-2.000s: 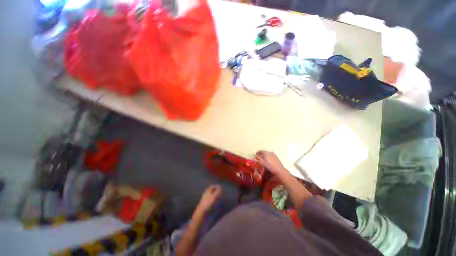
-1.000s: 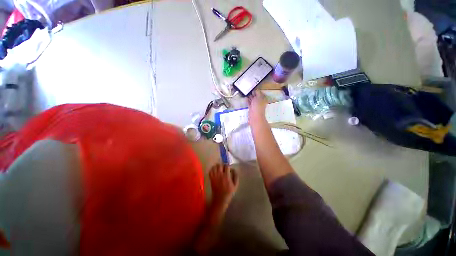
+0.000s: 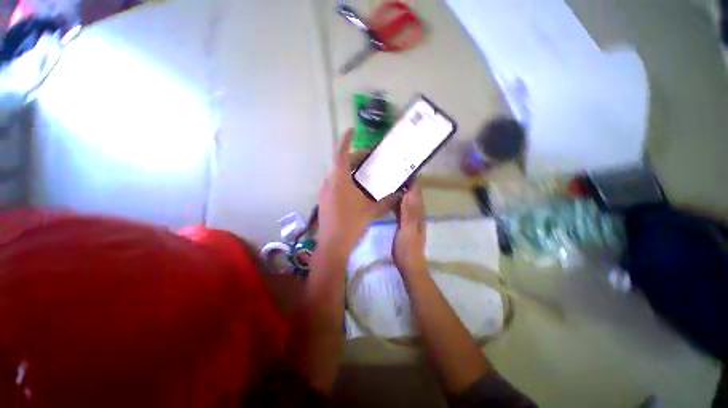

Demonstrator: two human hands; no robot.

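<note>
A smartphone with a black edge and a bright white screen is held above the table. My left hand grips its lower left end. My right hand is at its lower right corner, fingers up against it; whether it also grips is unclear. A clipboard with a handwritten paper lies under my forearms, with a thin loop of cord on it. The picture is blurred.
A large red plastic bag bulges at the left. Red-handled scissors, a green item, a jar, white paper, tape rolls, a bag of pale green rings and a dark cap lie around.
The phone has been lifted off the table. My left hand has moved up from beside the clipboard to hold it. My right hand has shifted down to the phone's lower corner.
</note>
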